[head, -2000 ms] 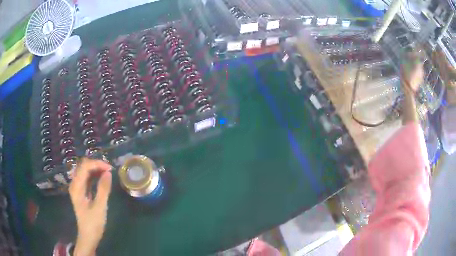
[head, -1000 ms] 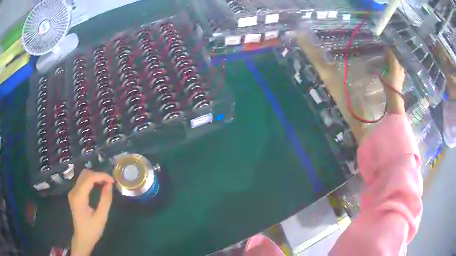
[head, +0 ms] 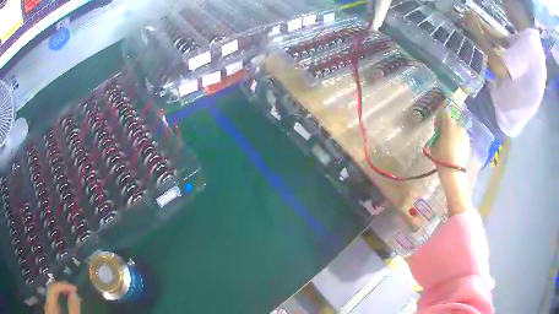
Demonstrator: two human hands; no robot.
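My right hand [head: 452, 144] is over the partly filled right-hand tray [head: 374, 116], its fingers closed around a green probe handle [head: 455, 113]. A red probe cable [head: 361, 116] loops from the hand across the tray. Small dark parts [head: 427, 103] lie by the fingertips; contact is unclear. My left hand [head: 61, 297] is cut off by the bottom edge, just left of the gold-topped test fixture [head: 109, 275], fingers curled; whether it holds something cannot be told. The fixture stands upright before the full tray [head: 86, 168] of round parts with red leads.
Stacked clear trays [head: 202, 37] stand at the rear. A tan sheet [head: 319, 101] edges the right-hand tray. A white fan [head: 7, 113] is cut off at left. Another person [head: 521, 80] is at upper right. Blue tape [head: 263, 165] crosses the green mat [head: 208, 245].
The view has swung right, so the tray and fixture sit further left and lower. My right hand is now at the right tray's far side, with green showing at its fingers.
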